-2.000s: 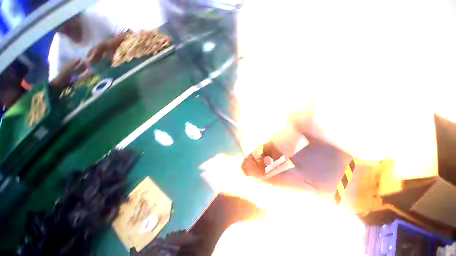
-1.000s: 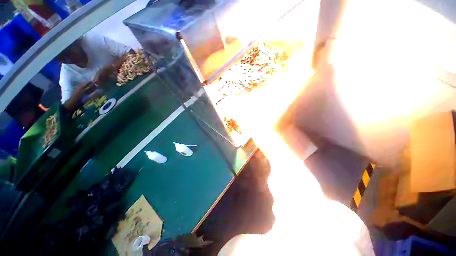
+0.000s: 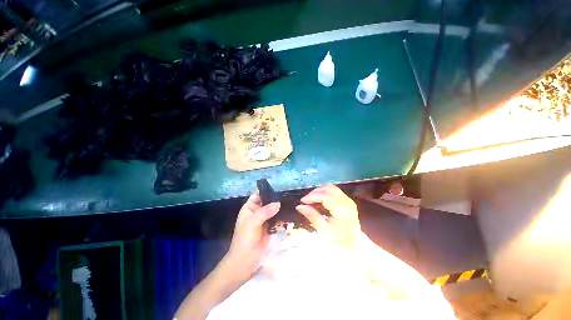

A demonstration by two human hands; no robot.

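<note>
My left hand (image 3: 250, 226) is below the bench's front edge. Its thumb and fingers grip a black piece (image 3: 266, 190), whose short dark end sticks up. My right hand (image 3: 333, 211) is just to the right with bent fingers and thumb close together. The area between the hands is dark, so whether the right fingertips hold part of the piece is unclear. A tan cardboard pad (image 3: 241, 147) with dark specks lies beyond the hands, with a white ring (image 3: 258, 153) on it. The main heap of black pieces (image 3: 156, 100) spreads to the left. A small black bunch (image 3: 174, 170) lies near the edge.
Two white bottles (image 3: 326, 70) (image 3: 368, 89) stand or lie on the green bench (image 3: 357, 137). A black cable (image 3: 428, 106) crosses its right part. A glaring tray (image 3: 507, 122) is far right. A green crate (image 3: 122, 275) and blue crates (image 3: 181, 275) are below left. Yellow-black floor tape (image 3: 461, 277) is lower right.
The view has turned down and towards the bench. Both hands and the held black piece now show clearly. The seated person opposite has left the view.
</note>
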